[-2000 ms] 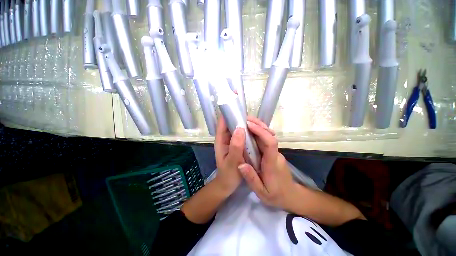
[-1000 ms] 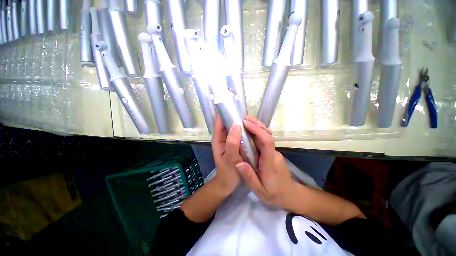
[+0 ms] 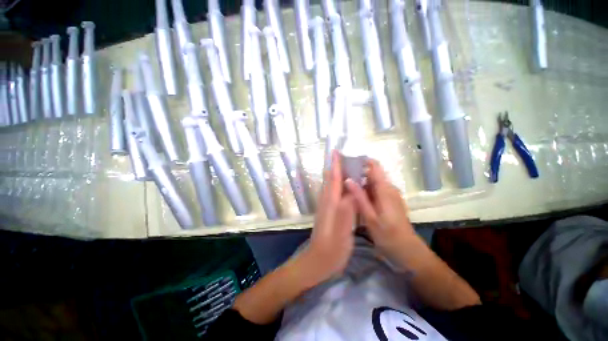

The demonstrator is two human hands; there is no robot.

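A silver-grey handpiece unit (image 3: 355, 169) is held upright between my two hands at the bench edge; its upper part is washed out by glare. My left hand (image 3: 331, 220) is on its left side and my right hand (image 3: 385, 210) on its right, both blurred. The fingers hide its lower body. Other grey units with white necks, such as one leaning unit (image 3: 167, 188), lie in rows on a clear blister tray (image 3: 393, 150). Several lie left of my hands and others, like this unit (image 3: 457, 150), lie to the right.
Blue-handled cutters (image 3: 525, 157) lie open at right. Clear ridged plastic (image 3: 47, 163) covers the bench's left part, with more units standing out at far left. A green crate (image 3: 148, 313) holding slim pieces is below the bench edge. Grey cloth (image 3: 563, 266) shows at lower right.
The view has shifted, showing more of the bench's far side. My hands have moved up over the bench edge with the unit, which now points more upright and shows less of its body.
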